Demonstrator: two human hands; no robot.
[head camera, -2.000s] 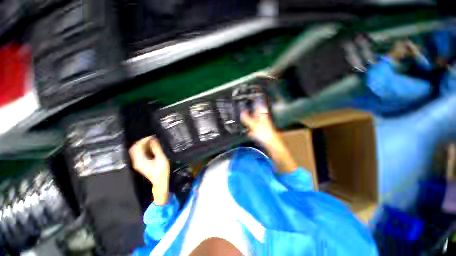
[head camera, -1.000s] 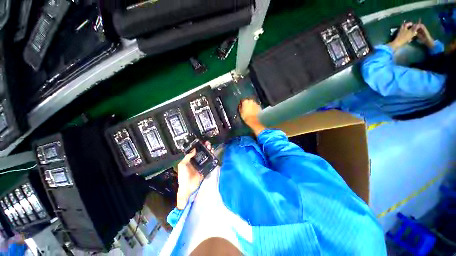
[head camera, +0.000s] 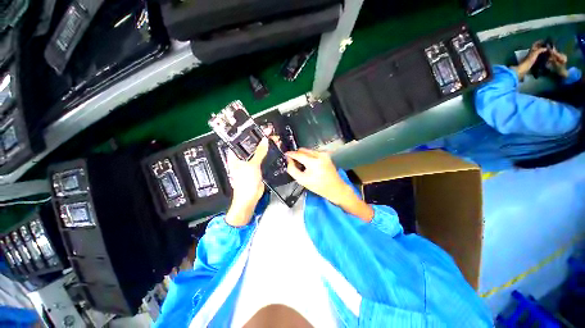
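An open phone unit (head camera: 255, 142) is held tilted above the foam tray, its silvery board end pointing away and its black end near my lap. My left hand (head camera: 247, 174) grips its left edge. My right hand (head camera: 315, 173) is at its right side, fingertips pinched at the black lower part; whether they hold a small part is hidden. The slotted foam tray (head camera: 182, 209) lies behind, with phone units (head camera: 201, 172) in its left recesses. The held unit and my hands cover part of the tray.
A greenish-grey plate (head camera: 312, 125) lies right of the tray. Another foam tray (head camera: 378, 96) holds two units. An open cardboard box (head camera: 449, 214) stands right of my lap. Stacked trays (head camera: 96, 269) are at left. A person's blue sleeve (head camera: 497, 96) shows at upper right.
The phone unit has been raised from near my lap to over the tray, its silvery end now showing. My right hand has moved from the plate to the unit.
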